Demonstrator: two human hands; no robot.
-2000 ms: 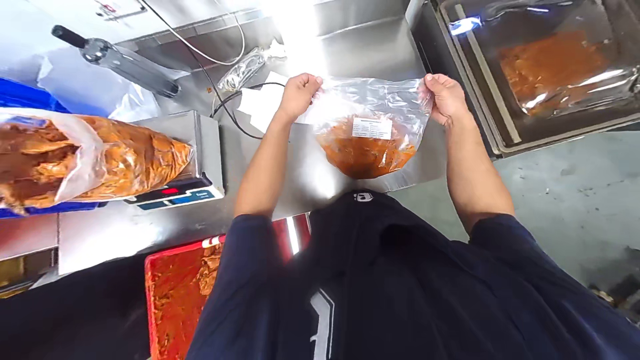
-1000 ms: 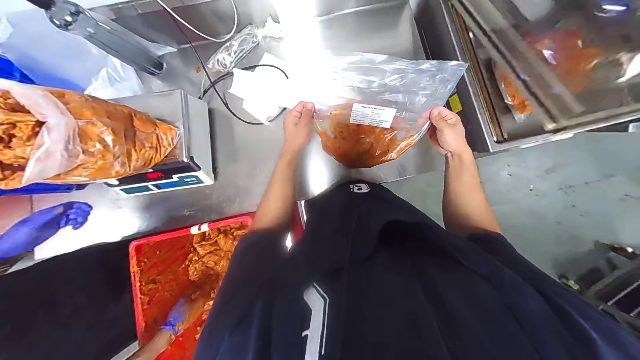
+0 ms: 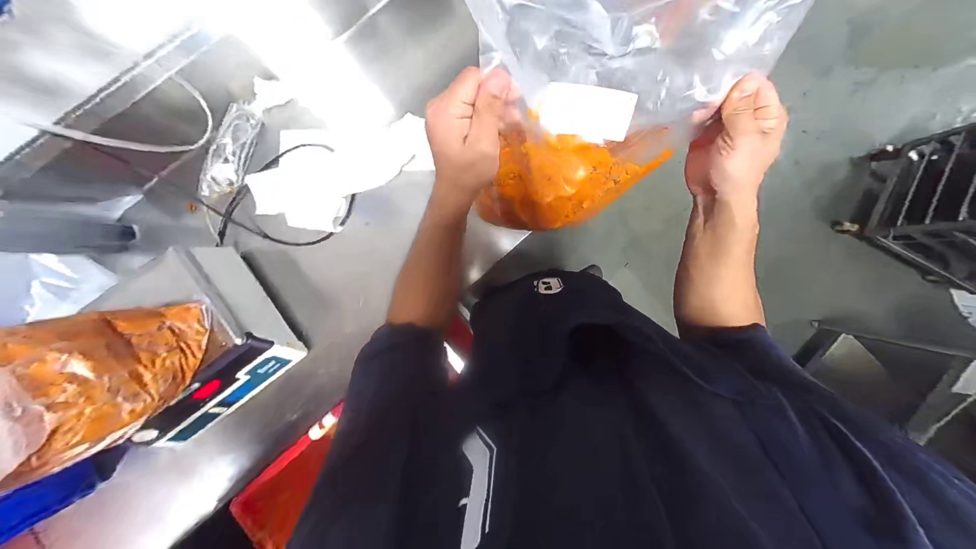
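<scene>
A clear plastic bag with orange-red marinated food in its lower part hangs between my hands, past the counter's edge and over the floor. My left hand grips its left side, fingers closed on the film. Its right side is pinched in my right hand. A white label bearing writing is stuck on the bag's front, just above the food. The top of the bag runs out of view.
On the steel counter, a digital scale carries a large bag of orange food. White papers, a black cable and a clear plastic packet lie behind. A red tub is below; metal racks stand right.
The held bag has moved from over the counter to over the floor. The view has shifted strongly; the machine at the right and the gloved hands of another person are out of view.
</scene>
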